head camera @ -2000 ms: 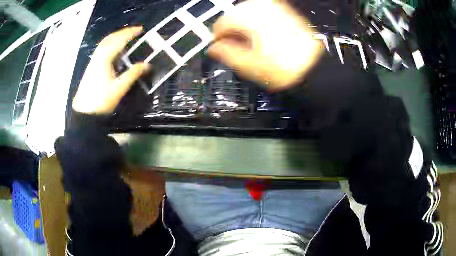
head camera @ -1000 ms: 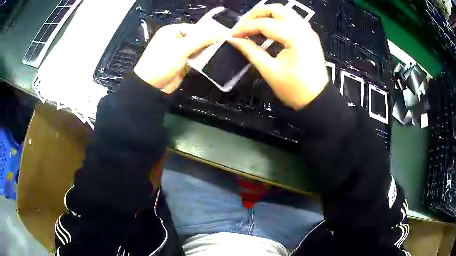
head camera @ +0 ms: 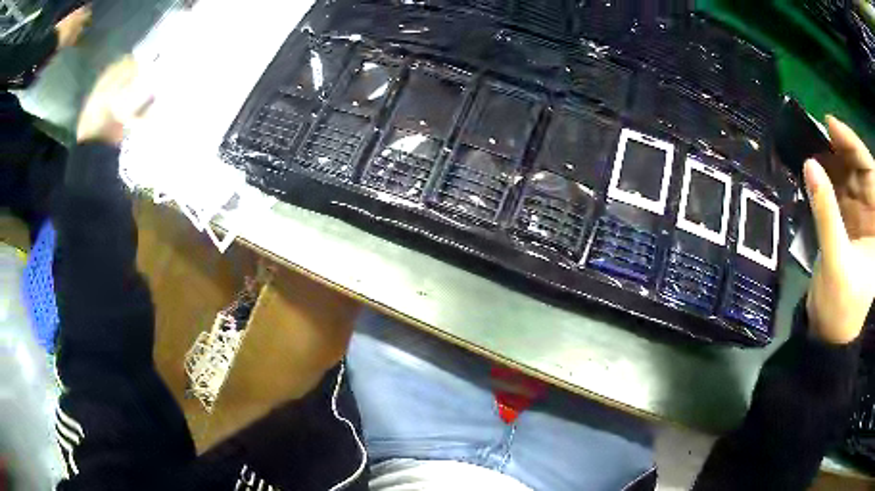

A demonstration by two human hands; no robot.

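A shiny black blister tray (head camera: 384,216) fills the middle, with a row of black keypad housings along its near side. The three rightmost housings, such as this one (head camera: 643,173), have white rectangular frames around their windows. My left hand (head camera: 113,101) is blurred over white backing sheets (head camera: 206,67) at the left; whether it holds anything is unclear. My right hand (head camera: 839,240) is at the far right beyond the tray, with a flat dark piece (head camera: 801,129) between thumb and fingertips.
An open brown cardboard box (head camera: 163,278) is below the bench edge, with tangled white lattice waste (head camera: 219,355) in it. A blue basket (head camera: 40,288) is at the left. Another person's hand (head camera: 71,27) shows at the top left. A green bench strip (head camera: 422,278) runs before the tray.
My hands have parted from over the tray, the left to the sheets and the right to the far right. The white-edged piece they held is gone from over the tray. The view has shifted.
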